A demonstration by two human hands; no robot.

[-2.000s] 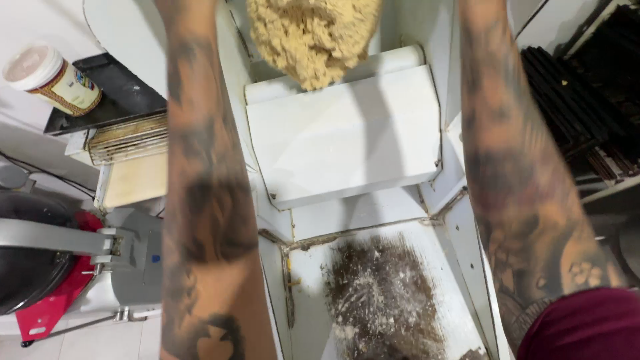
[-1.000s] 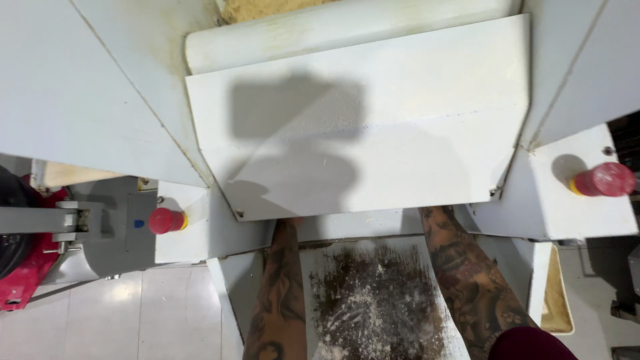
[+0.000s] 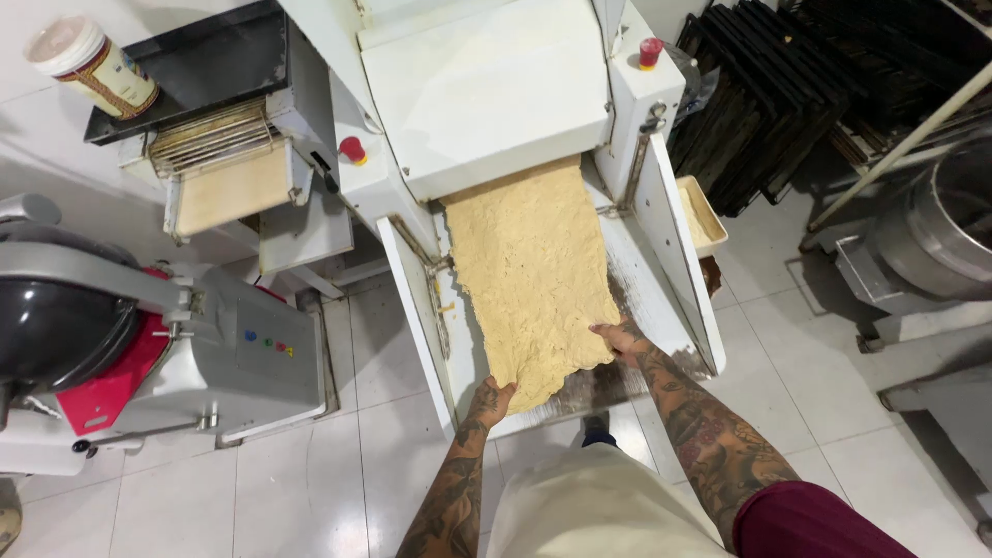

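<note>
A wide, rough-edged sheet of dough (image 3: 535, 271) hangs out from under the white cover (image 3: 488, 93) of a dough sheeter and lies down its lower tray (image 3: 665, 291). My left hand (image 3: 492, 399) grips the sheet's near left corner, thumb on top and fingers hidden beneath. At the right edge, a little higher up, my right hand (image 3: 620, 339) pinches the dough between thumb and fingers. The tray's worn, dark surface shows beside and below the dough. The rollers are hidden by the cover.
Red buttons (image 3: 353, 149) sit on both sides of the sheeter. At left stand a grey machine with a black bowl (image 3: 62, 310) and a slicer-like machine topped by a black tray (image 3: 209, 62) and plastic tub (image 3: 97, 70). Dark baking trays (image 3: 767, 108) and a steel mixer bowl (image 3: 930, 225) are at right.
The dough, a lump above the cover two seconds ago, now lies as a sheet on the lower tray. My hands, partly under the cover one second ago, now hold its near end. The view has pulled back.
</note>
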